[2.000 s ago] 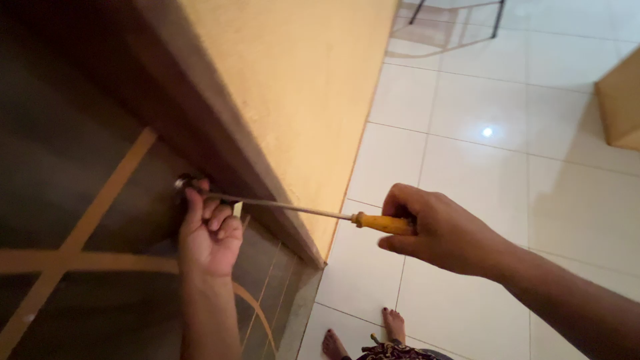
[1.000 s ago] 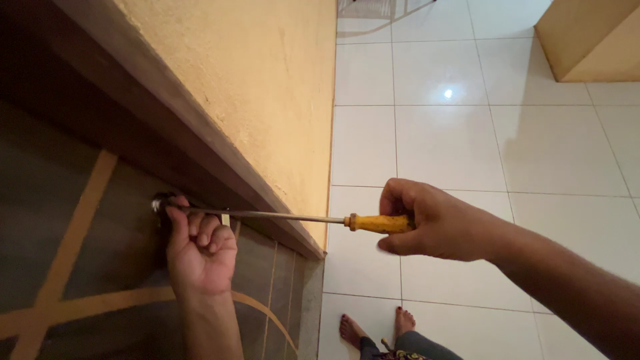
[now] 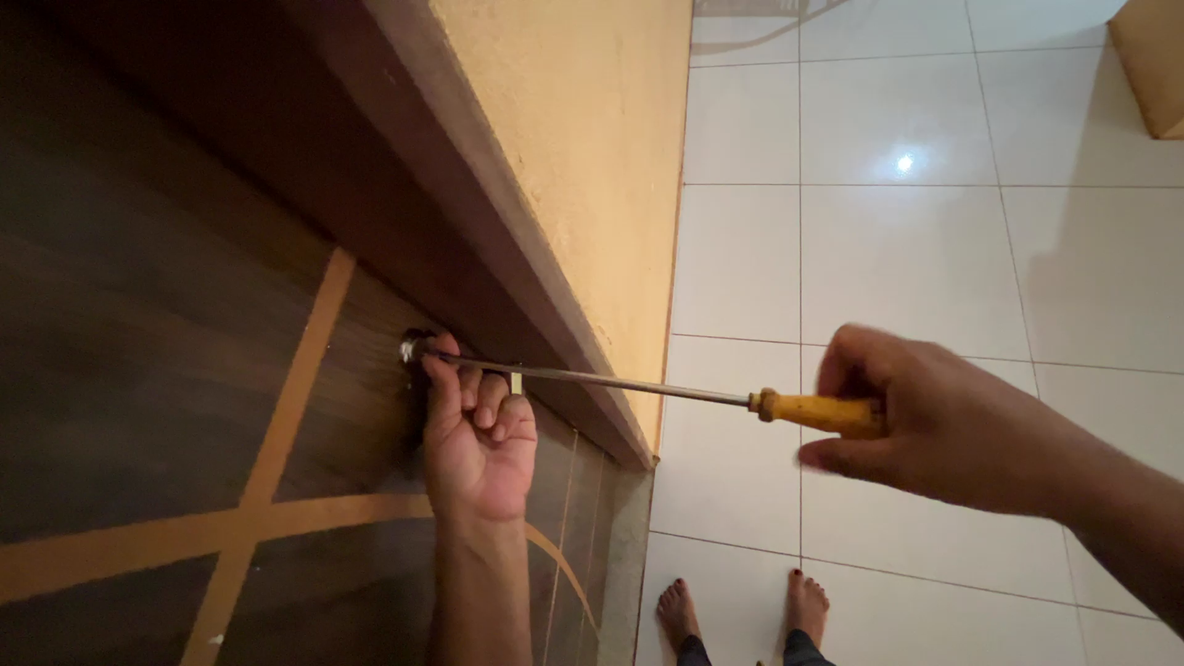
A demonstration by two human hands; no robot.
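A long screwdriver with a yellow handle reaches from right to left toward a dark door with light brown stripes. My right hand has its fingers around the end of the handle. At the door, my left hand pinches the shaft near its tip with thumb and forefinger, other fingers curled. The tip meets a small shiny metal fitting on the door; the exact contact is hidden by the fingers. A small pale metal piece shows beside the shaft, above the curled fingers.
The dark wooden door frame runs diagonally beside a yellow wall. White floor tiles lie below, with my bare feet at the bottom. A yellow wall corner stands at the upper right.
The view has shifted. My right hand stays on the screwdriver handle, its fingers in a somewhat changed pose. My left hand remains at the tip by the metal fitting.
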